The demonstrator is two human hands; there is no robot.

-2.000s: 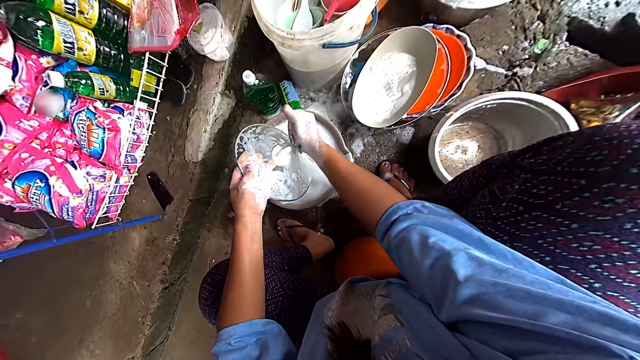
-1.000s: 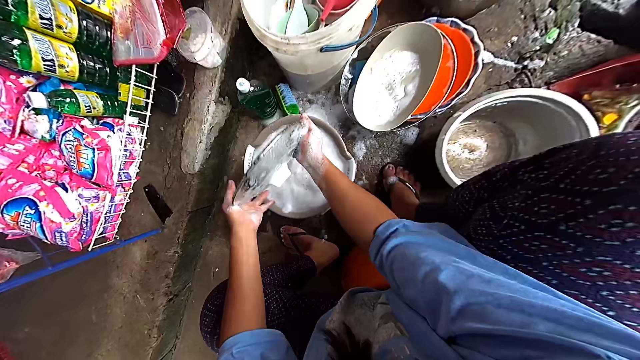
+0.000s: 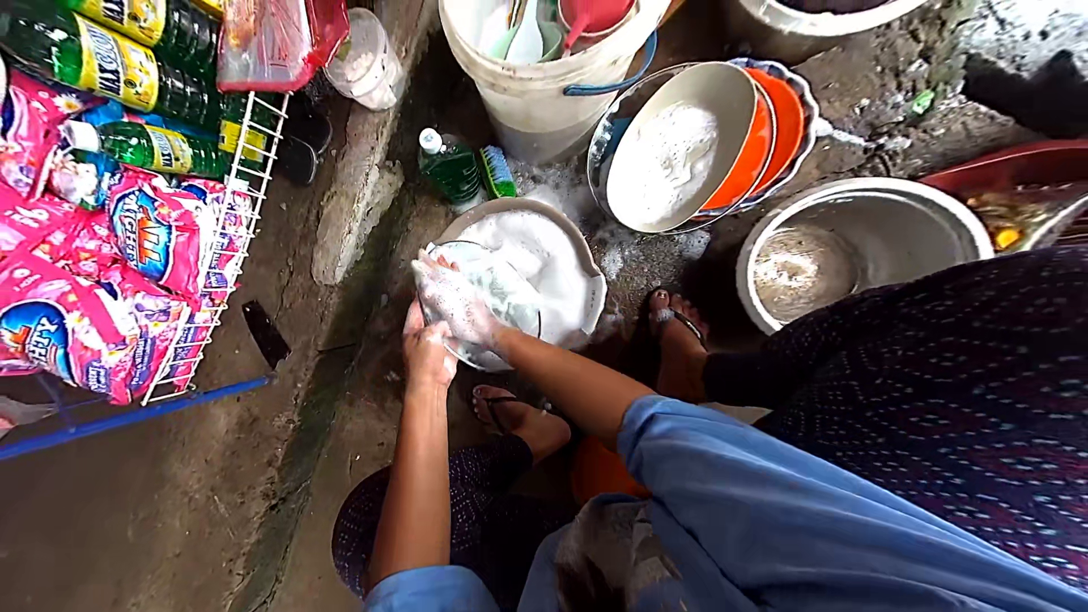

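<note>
A clear, soapy glass dish (image 3: 501, 285) is tilted over a round basin of suds (image 3: 565, 293). My left hand (image 3: 429, 353) grips the dish's near left edge, fingers and thumb around the rim. My right hand (image 3: 455, 297), coated in foam, lies flat across the dish's surface close to the left hand; whether a sponge is under it cannot be seen. Just beyond the basin stand a green bottle with a white cap (image 3: 449, 166) and a blue and green scrubbing brush (image 3: 497, 172).
A white bucket (image 3: 544, 102) holds utensils and a red cup. Beside it, a foamy beige bowl (image 3: 671, 170) leans on orange plates (image 3: 782, 127). A large empty-looking pot (image 3: 867, 242) sits right. Left, a wire rack (image 3: 225, 246) carries detergent packets and bottles; a plastic tub (image 3: 365, 64) stands near.
The dish, raised and tilted between both hands a second ago, is now lower over the suds. My right hand has moved from its far right edge across to its left side.
</note>
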